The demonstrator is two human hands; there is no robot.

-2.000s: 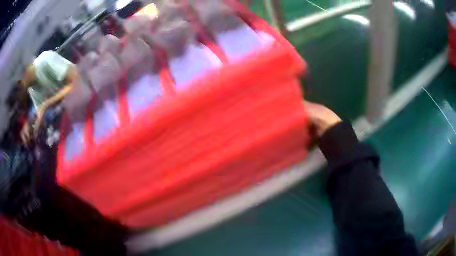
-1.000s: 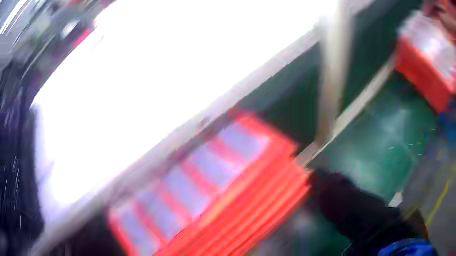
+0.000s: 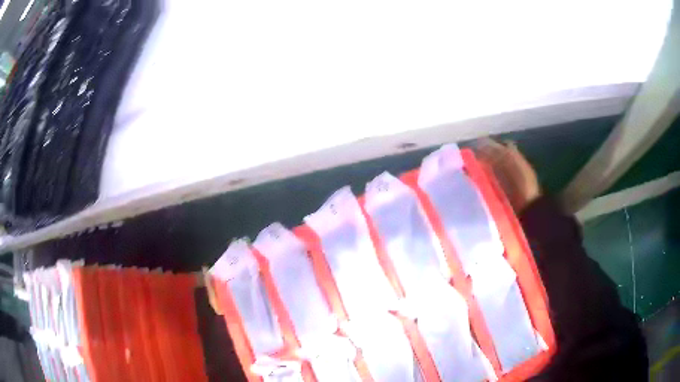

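Note:
A red-orange foam tray faces me in the lower middle, with two rows of pockets. Translucent whitish sleeves with grey-blue phones fill the pockets, and their loose ends stick out past the far edge. My right hand grips the tray's far right corner. A small part of my left hand shows at its left edge, holding it there; the rest is hidden. Whether more trays lie beneath cannot be seen.
A stack of red-orange trays with whitish contents stands at the lower left. A glaring white surface with a pale edge crosses the top. Dark, shiny ribbed material hangs at the upper left. A pale post stands at the right, above green floor or bench surface.
The view has swung. The tray held now shows its full top, where earlier its thick layered red side showed. The white surface has come into view, and the tray stack shows at the lower left.

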